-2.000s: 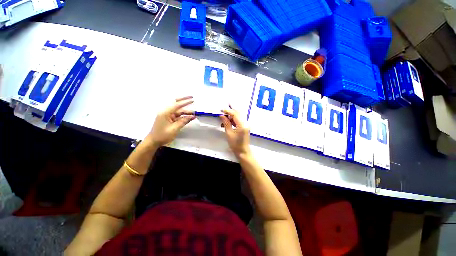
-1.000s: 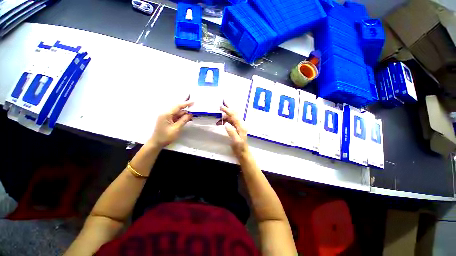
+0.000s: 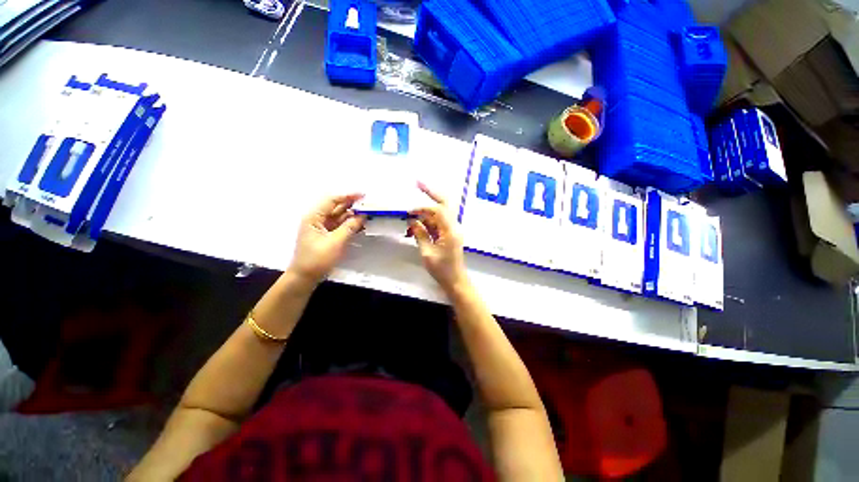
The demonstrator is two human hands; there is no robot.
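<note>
A white window carton (image 3: 388, 169) with a blue window lies on the white board in front of me, its window end away from me. My left hand (image 3: 330, 226) holds its near left corner. My right hand (image 3: 431, 226) holds its near right corner. Both hands' fingertips are at the blue near edge; the end flap there cannot be made out. Several cartons like it stand in a row (image 3: 539, 202) to the right of my right hand, one of them showing its blue side.
Open cartons (image 3: 71, 165) lie at left on the white board (image 3: 217, 141). A blue tray (image 3: 351, 47) lies behind the work. Stacked blue trays (image 3: 650, 113), a tape roll (image 3: 573, 128), blue-sided boxes (image 3: 744, 151) and brown cardboard (image 3: 786, 66) are at back right.
The near edge of the carton stays between both hands, with small finger shifts along it. The whole view has shifted slightly. The row and the open cartons keep their arrangement.
</note>
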